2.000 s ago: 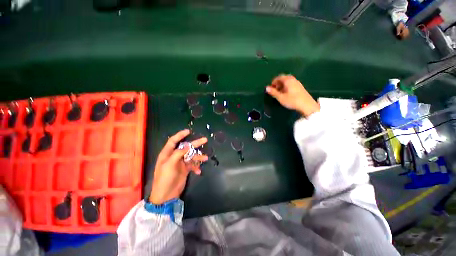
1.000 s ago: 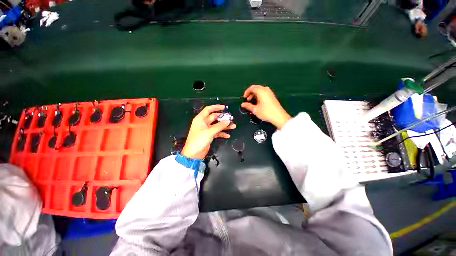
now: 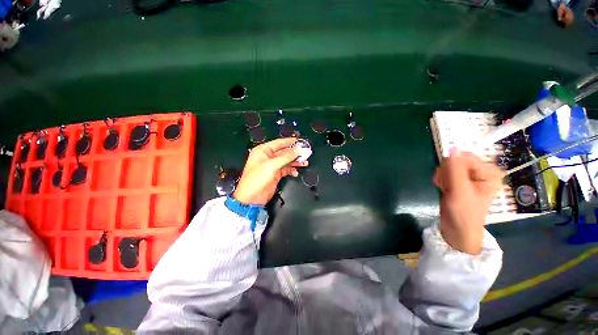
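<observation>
My left hand (image 3: 267, 171), with a blue band at the wrist, holds a silver-white round housing (image 3: 302, 151) between thumb and fingers above the dark green mat. My right hand (image 3: 467, 193) is raised and blurred over the white rack's near side, by the white tip of the glue syringe (image 3: 524, 123); whether its fingers touch the syringe cannot be told. A second silver-white housing (image 3: 341, 164) lies on the mat right of my left hand. Several black discs lie around them, one with a short tail (image 3: 310, 178) just right of my left hand.
An orange-red compartment tray (image 3: 191, 196) with black discs in some pockets is at the left. The white rack (image 3: 452, 121) is at the right, beside a dark box with a round dial (image 3: 526, 195) and a blue container (image 3: 554, 134). Another person's hand (image 3: 562, 14) shows top right.
My right hand has moved from the discs at the mat's middle to the white rack at the right. My left hand still holds the housing in nearly the same place.
</observation>
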